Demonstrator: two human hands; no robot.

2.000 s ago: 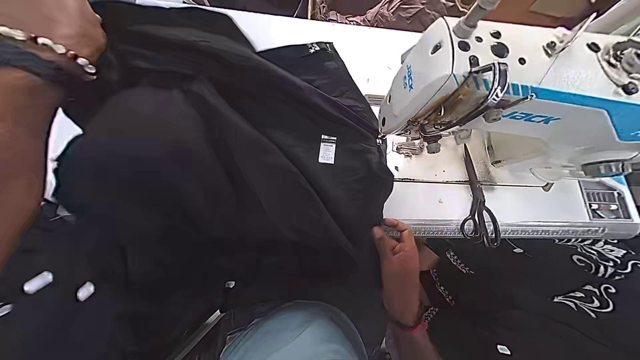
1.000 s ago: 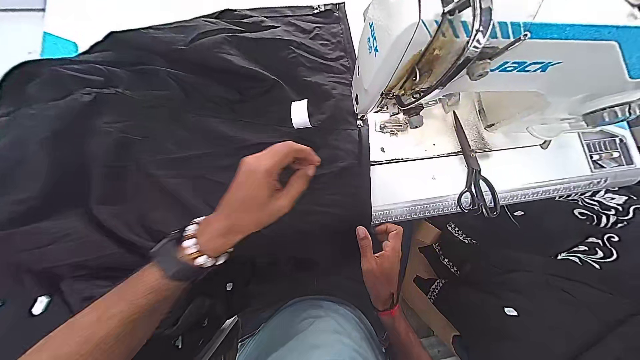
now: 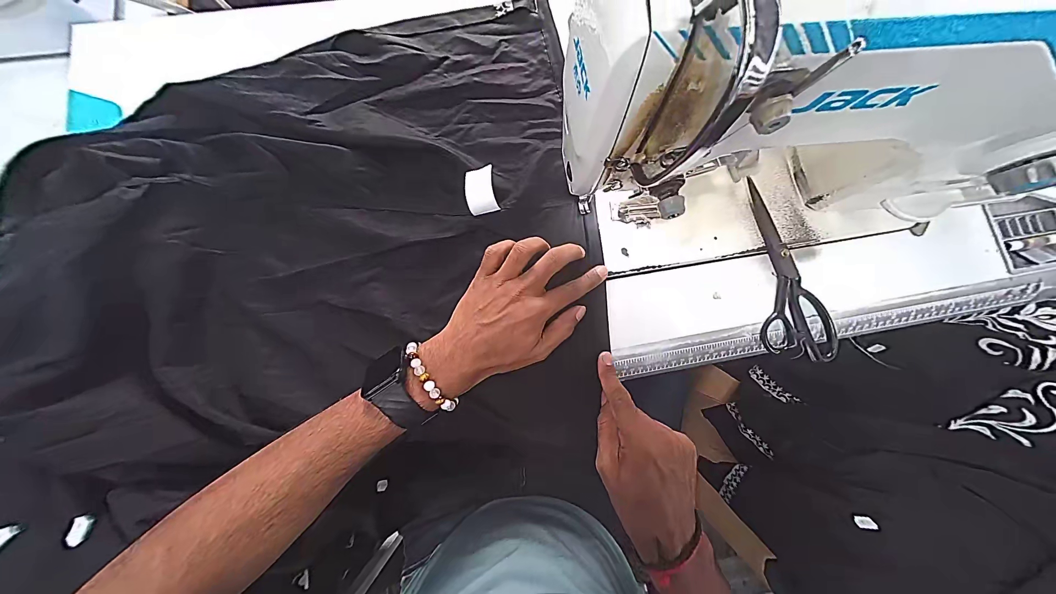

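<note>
Black fabric [image 3: 289,247] with a white label [image 3: 481,190] lies spread over the left of the sewing table, its straight right edge running beside the presser foot [image 3: 643,208] of a Jack sewing machine [image 3: 907,91]. My left hand [image 3: 528,301] rests flat on the fabric, fingers spread, fingertips by that edge. Near the table's front edge, my right hand [image 3: 648,462] is at the same fabric edge, index finger extended; whether its thumb and other fingers pinch the cloth is hidden. Black-handled scissors [image 3: 788,285] lie on the machine bed, handles over the front edge.
A measuring tape strip [image 3: 825,330] runs along the table's front edge. Below it at the right lies more black fabric [image 3: 899,462] with white embroidery, beside a cardboard piece [image 3: 734,511]. The blue-grey clothing on my knee [image 3: 528,549] is at bottom centre.
The black fabric, bunched and raised two seconds ago, is spread flat. My left hand has come from the upper left onto the fabric, and its fingers are now spread near the right edge.
</note>
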